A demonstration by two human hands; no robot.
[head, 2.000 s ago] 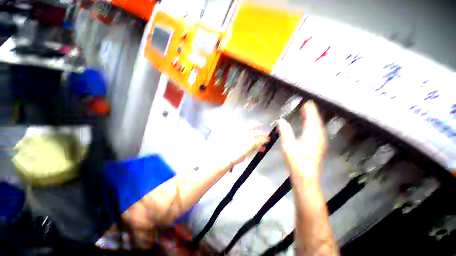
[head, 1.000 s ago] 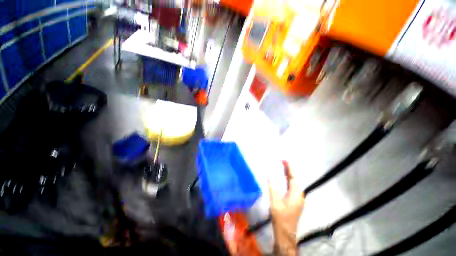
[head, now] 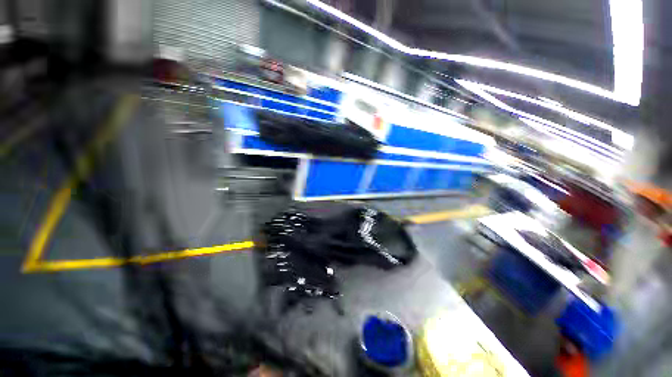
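Neither of my hands can be made out. A small skin-coloured blur is cut off by the bottom edge, too little to tell what it is. A pile of glossy black straps (head: 317, 254) lies on the grey table (head: 361, 291). Nearer, a round tub with blue inside and a pale rim (head: 385, 341) stands on the table. To its right is a pale yellow block or tub (head: 460, 350), cut off by the bottom edge. The picture is blurred.
A long blue-and-white machine (head: 335, 179) stands behind, with black material (head: 317, 136) on it. A white-topped table (head: 541, 250) and a blue bin (head: 587, 324) are at right. Yellow lines (head: 195, 252) mark the floor at left. A dark, blurred shape crosses the left side.
The view has swung left and up, away from the orange machine, its hanging straps and the blue bin by it. The hands seen before have left the picture, apart from a possible blurred trace.
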